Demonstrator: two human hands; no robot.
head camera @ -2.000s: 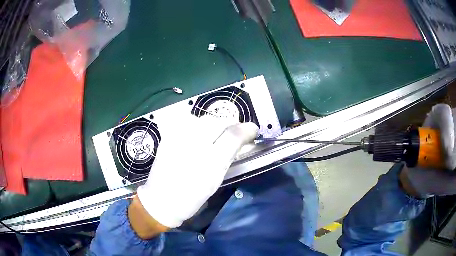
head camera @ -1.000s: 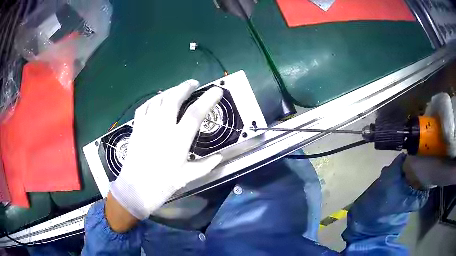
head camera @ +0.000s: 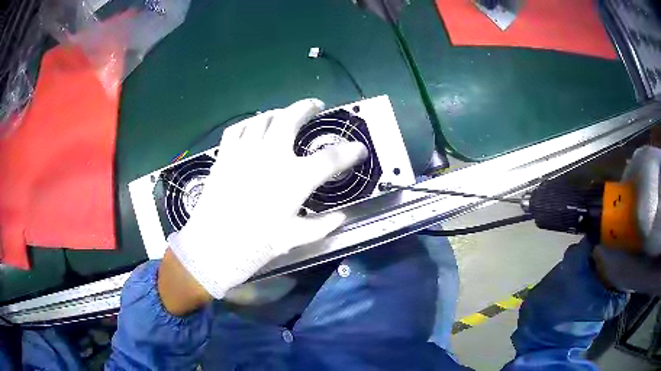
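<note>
The silver-white fan bracket (head camera: 395,138) lies on the green bench by the metal edge rail, carrying two black axial fans with wire finger guards. The right fan (head camera: 341,185) shows mostly; the left fan (head camera: 185,192) is partly covered. My left hand (head camera: 261,192), in a white glove, lies spread over the bracket and holds it down. My right hand (head camera: 641,224), gloved and cut by the right edge, grips the orange electric screwdriver (head camera: 620,211). Its long driver bit (head camera: 464,194) points left, its tip at the lower right corner of the right fan. A fan lead connector (head camera: 314,53) lies behind.
Red protective sheets lie at left (head camera: 76,159) and at upper right (head camera: 536,32). A crumpled clear bag (head camera: 145,36) overlaps the left sheet. A silver edge rail (head camera: 507,170) runs along the bench front. A black cord (head camera: 471,228) hangs below the bit.
Since two seconds ago, my left hand has moved off the bit tip and spread flat over the bracket. The bit tip now sits at the fan's corner. The view has shifted slightly.
</note>
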